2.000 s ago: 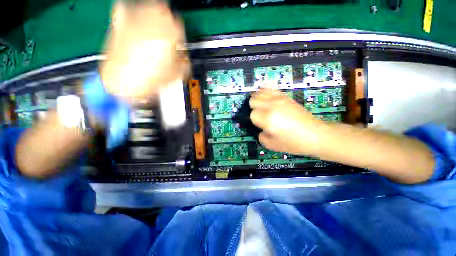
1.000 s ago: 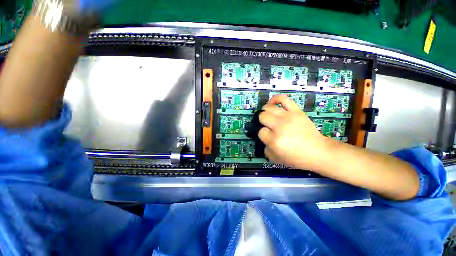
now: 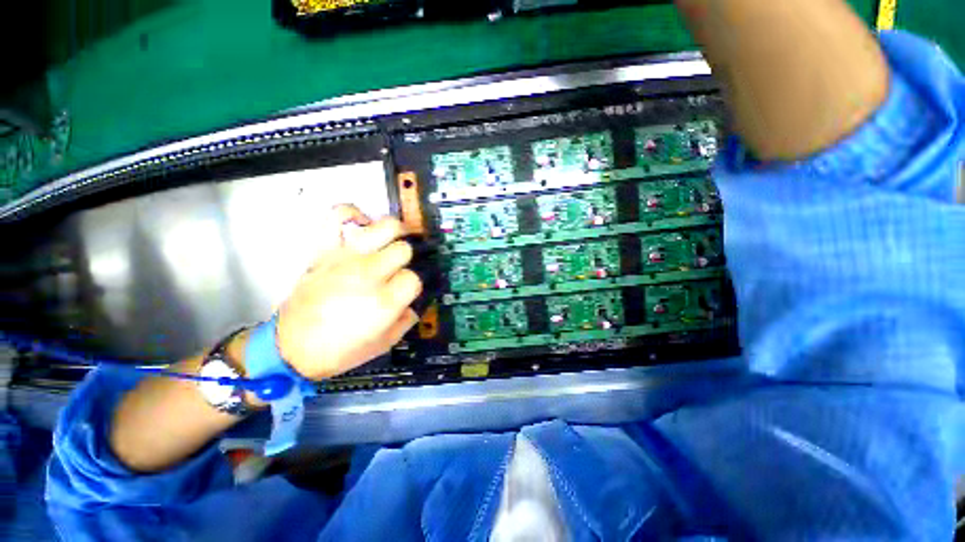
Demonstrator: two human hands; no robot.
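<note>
The black solder pallet (image 3: 534, 365) holds rows of green circuit boards (image 3: 582, 257) with small parts on them. My left hand (image 3: 349, 291) is at the pallet's left end, over the orange-brown end bar (image 3: 411, 201). Its fingers are curled, with dark finger cots at the tips. Whether it grips the bar or holds a small part cannot be told. A light-blue strap and a metal watch are on this wrist. My right hand is out of the picture past the top edge; only its forearm and blue sleeve show. The sleeve hides the pallet's right end.
The conveyor rail (image 3: 265, 127) runs behind the pallet, and a bright metal plate (image 3: 201, 238) lies to its left. A black bin with a yellow heap (image 3: 328, 6) is at the top on the green mat (image 3: 466, 53). A yellow marker (image 3: 887, 13) is at top right.
My left hand has come down from the upper left to the pallet's left end. My right hand has left the boards and gone up out of view. The pallet appears slightly further left.
</note>
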